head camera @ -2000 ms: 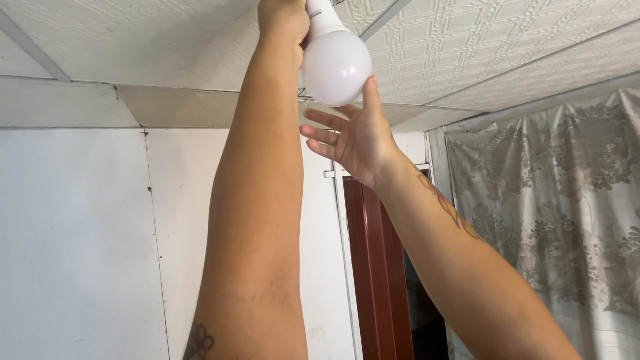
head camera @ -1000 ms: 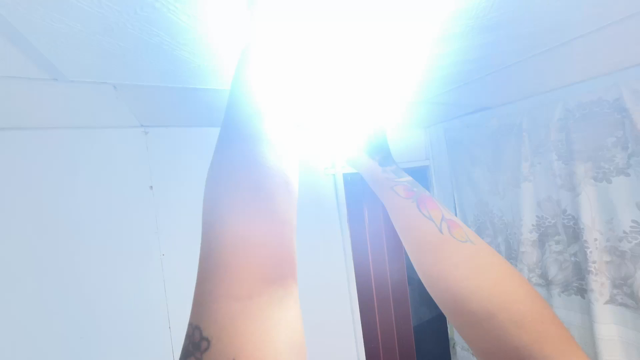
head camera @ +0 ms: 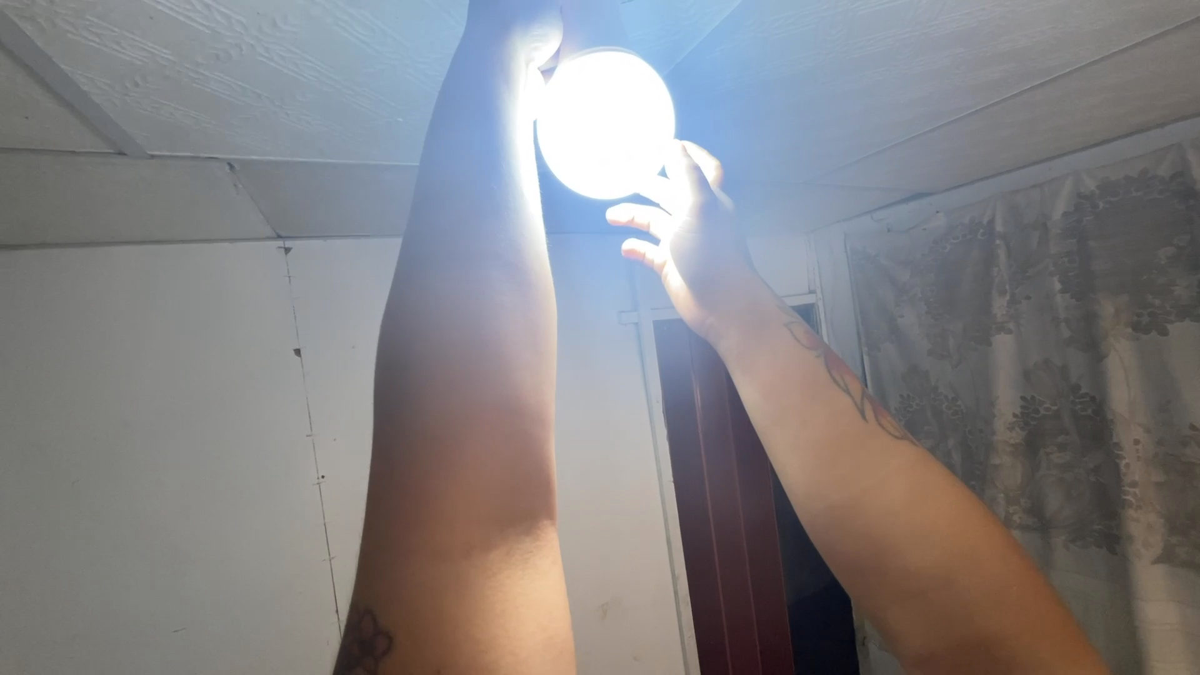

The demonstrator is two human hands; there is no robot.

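A round light bulb [head camera: 606, 124] glows bright white under the ceiling, at the top middle of the head view. My left hand [head camera: 536, 30] is raised beside the bulb's upper end, partly cut off by the top edge of the view; what its fingers hold is hidden. Just below and to the right of the bulb is my right hand [head camera: 689, 225], with its fingers spread and its upper fingers at the bulb's lower right edge. Glare hides whether they touch it. The bulb's base and socket cannot be made out.
Embossed white ceiling panels [head camera: 281, 75] lie close above. A white wall [head camera: 159, 422] with a cracked seam stands ahead. Behind my right forearm are a dark red door [head camera: 717, 497] and its white frame. A grey floral curtain [head camera: 1059, 375] hangs at the right.
The bulb was unlit two seconds ago and is lit now. One second ago its glare washed out both hands; the picture is darker now, and the bulb's outline shows again.
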